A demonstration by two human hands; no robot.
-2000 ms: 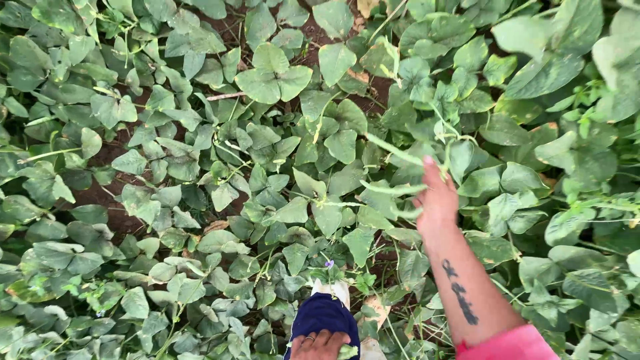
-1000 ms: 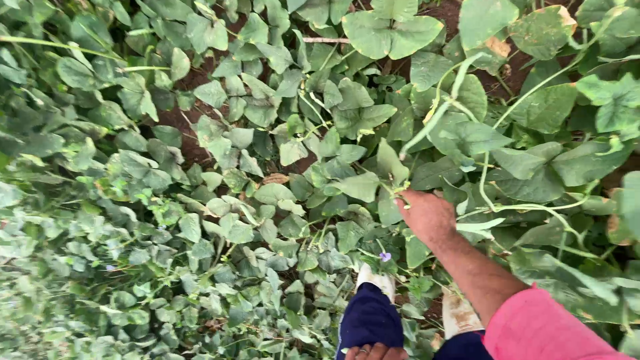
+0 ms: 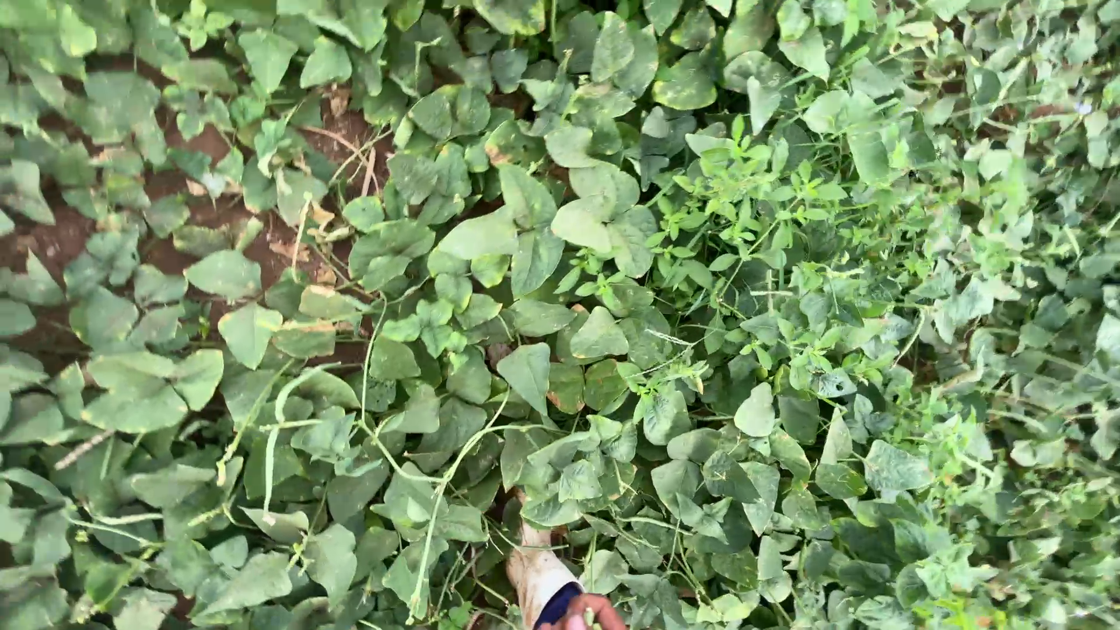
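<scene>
At the bottom edge, what appears to be my left hand (image 3: 588,612) shows only its fingers, over a dark blue trouser leg (image 3: 556,604). The fingers are closed around something small and pale green, probably bean pods (image 3: 590,618); most of it is cut off by the frame. My right hand is out of view. A slender green bean pod (image 3: 270,468) hangs among the leaves at left, and a long pale green vine stem (image 3: 440,490) curves through the foliage left of my foot.
Dense bean foliage (image 3: 525,372) spreads around my pale, soil-marked shoe (image 3: 532,564). Brown soil (image 3: 206,223) with dry stalks shows between leaves at upper left. Finer-leaved bright green plants (image 3: 744,210) grow among the vines at right of centre.
My right hand, which was at the vines in both earlier frames, has gone out of view. The view has shifted strongly over the plants.
</scene>
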